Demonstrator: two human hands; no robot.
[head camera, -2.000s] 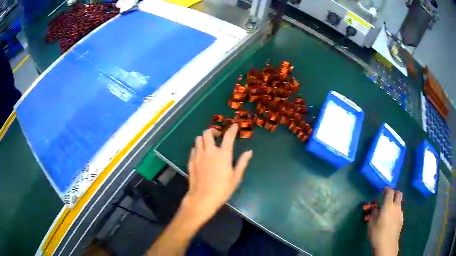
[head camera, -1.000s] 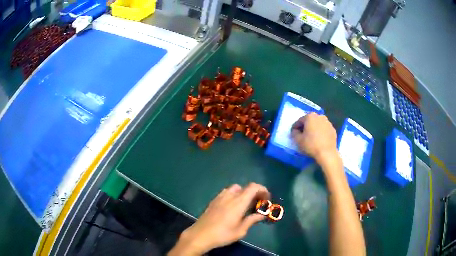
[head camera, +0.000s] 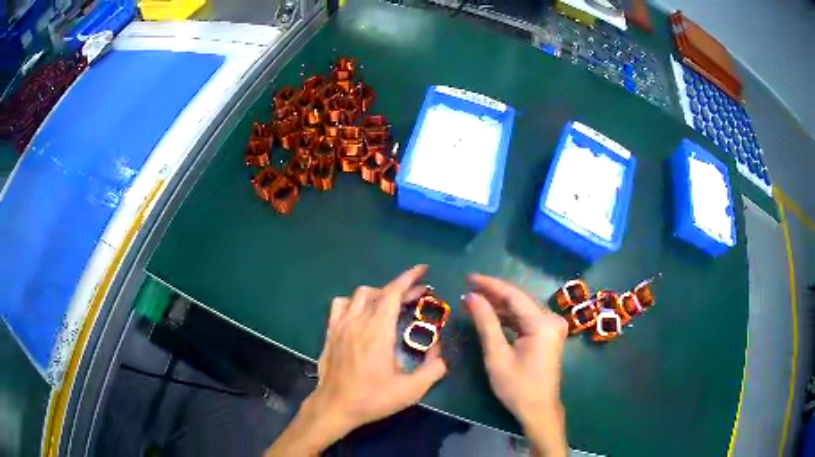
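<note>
My left hand holds a copper coil pair between thumb and fingers, above the green bench. The pair's lower loop has a clear white square outline; the upper loop looks mostly orange. My right hand is just right of the pair, not touching it. Its thumb and index fingertips are close together; a tiny pale spot shows there, too small to tell whether it is a white piece. The nearest blue bin, filled with white parts, stands beyond the hands.
A heap of copper coils lies at the bench's left. A group of coils with white faces lies right of my right hand. Two more blue bins with white contents stand to the right. A blue sheet lies beyond the left rail.
My right hand has left the nearest bin and come back beside the coil pair. My left hand still holds the pair. The view has shifted, showing more of the coil group at right.
</note>
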